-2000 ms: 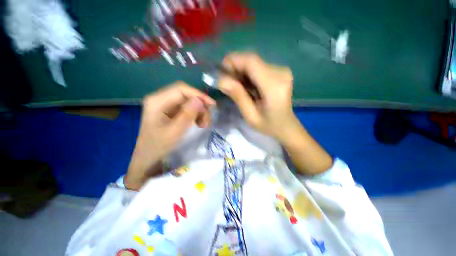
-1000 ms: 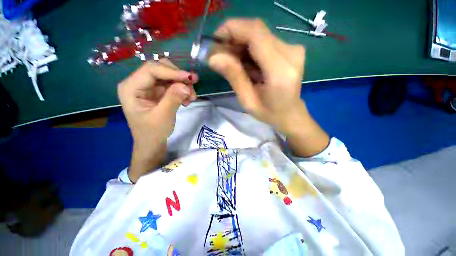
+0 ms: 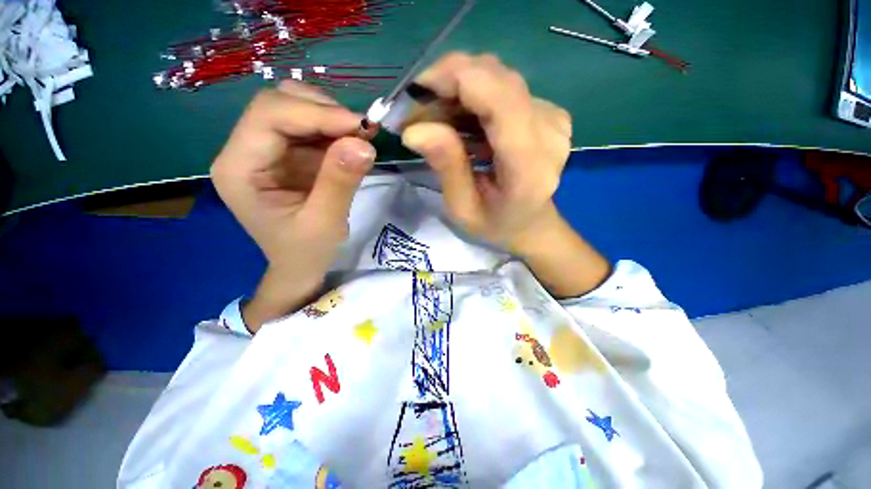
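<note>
My left hand [image 3: 296, 172] pinches a small dark-ended part between thumb and forefinger, at the lower end of a white tab [image 3: 378, 111]. A thin metal rod [image 3: 430, 50] runs from the tab up and to the right, past my right fingertips. My right hand [image 3: 497, 143] is curled beside the tab, with a small dark tool [image 3: 420, 93] partly showing at its forefinger; the rest of the tool is hidden in the palm. Red leads with silver ends [image 3: 286, 38] lie in a pile behind my left hand.
A tangled white strip pile [image 3: 40, 57] lies at the left. Two assembled pieces [image 3: 626, 44] with rods, white tabs and a red tail lie at the upper right. A pale-blue-topped device [image 3: 858, 72] is at the right edge. The bench's pale edge [image 3: 669, 146] crosses below the hands.
My hands have come together, so the part in my left fingertips now meets the white tab. The rod has tilted more to the right. The view has shifted slightly.
</note>
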